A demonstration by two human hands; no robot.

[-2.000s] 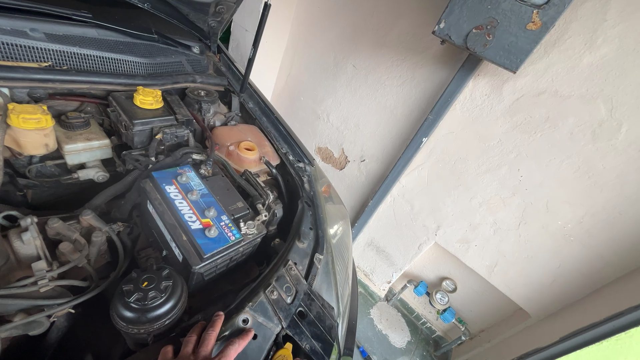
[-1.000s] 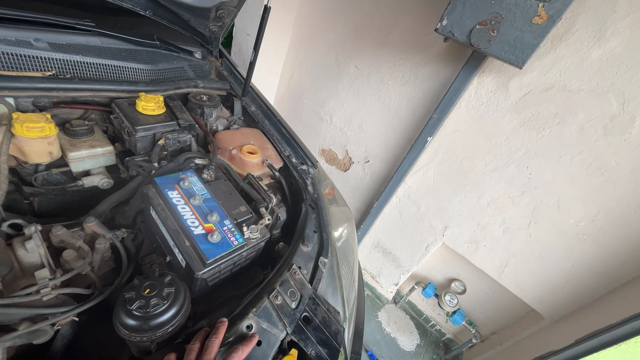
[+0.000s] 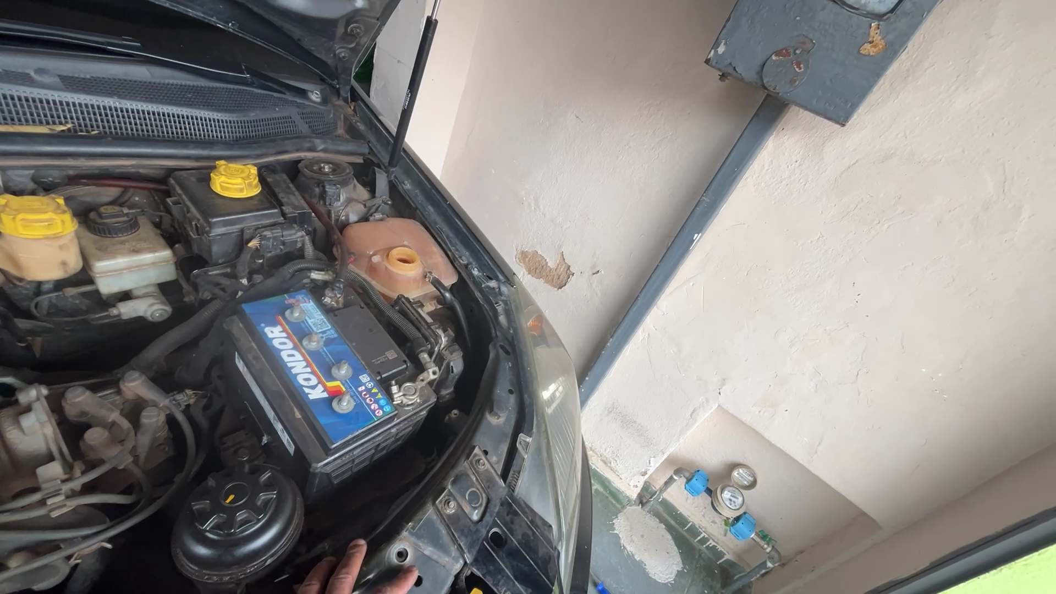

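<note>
At the bottom edge, my left hand (image 3: 355, 569) is partly in view, fingers apart, at the inner edge of the car's front panel (image 3: 425, 549). It holds nothing visible; its palm and wrist are cut off. Just left of the fingers is a round black canister (image 3: 235, 520). Above them stands a Kondor car battery (image 3: 318, 371) with a blue top label and a metal cable clamp (image 3: 408, 393) at its right corner. Behind the battery, the orange-brown coolant expansion tank (image 3: 388, 239) shows an uncapped filler neck (image 3: 403, 261). My right hand is out of view.
Hoses and ignition leads (image 3: 115, 487) crowd the left. Reservoirs with yellow caps (image 3: 37, 216) (image 3: 235, 179) stand farther back. A gas strut (image 3: 412, 91) rises beside the raised hood (image 3: 289, 25). Right of the headlight (image 3: 549, 412) are a wall (image 3: 874, 289) and a water meter (image 3: 729, 500).
</note>
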